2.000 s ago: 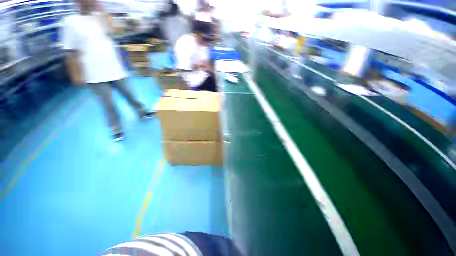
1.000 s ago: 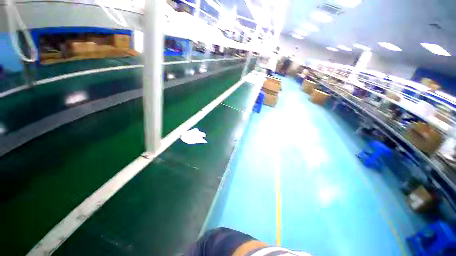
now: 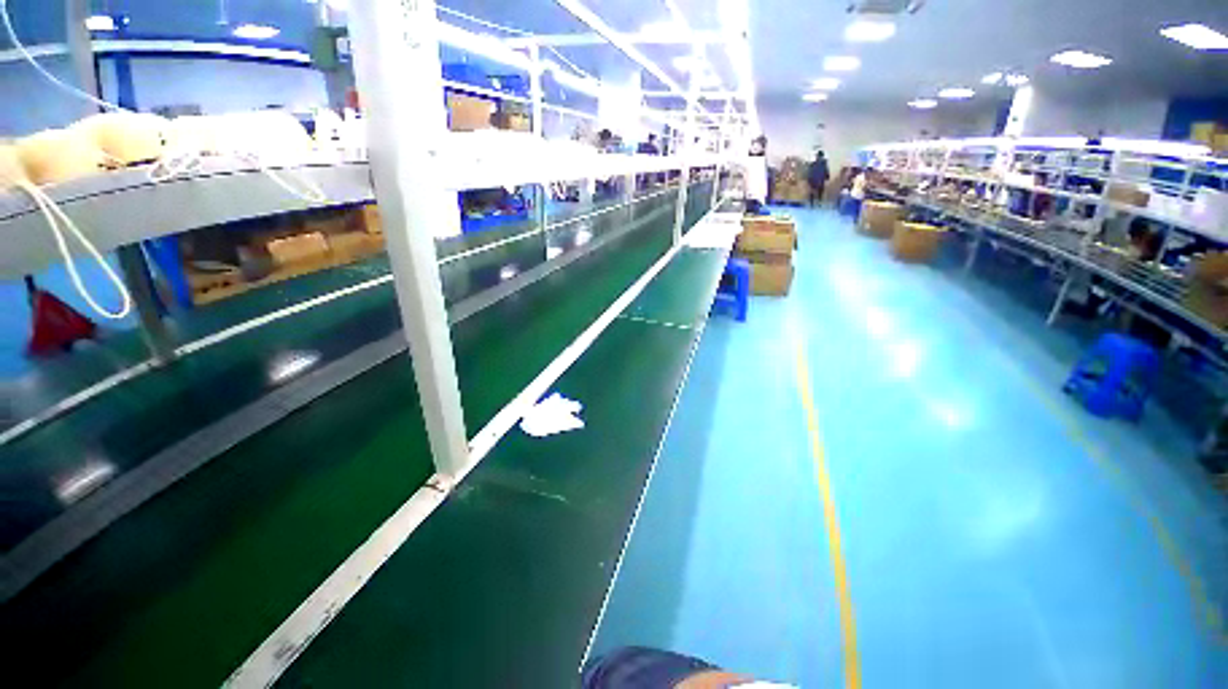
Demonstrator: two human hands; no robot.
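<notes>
Neither of my hands shows; only a dark, rounded bit of clothing or body with a strip of skin shows at the bottom edge. The dark green side worktop (image 3: 539, 572) runs forward in front of me. A crumpled white scrap (image 3: 552, 415) lies on it beside the pale side rail (image 3: 344, 572). A thick white upright (image 3: 420, 283) rises from the rail, left of the scrap. The green conveyor belt (image 3: 256, 505) lies beyond the rail.
A blue stool (image 3: 733, 288) and stacked brown cartons (image 3: 768, 256) stand along the worktop's aisle side. Another blue stool (image 3: 1115, 372) stands at the right racks (image 3: 1050, 249). A shelf with white looped cables is at upper left. A distant person (image 3: 817, 175) stands in the aisle.
The view has swung from one direction along the line to the other, then steadied. The scrap and upright came into view and now sit lower and slightly further right.
</notes>
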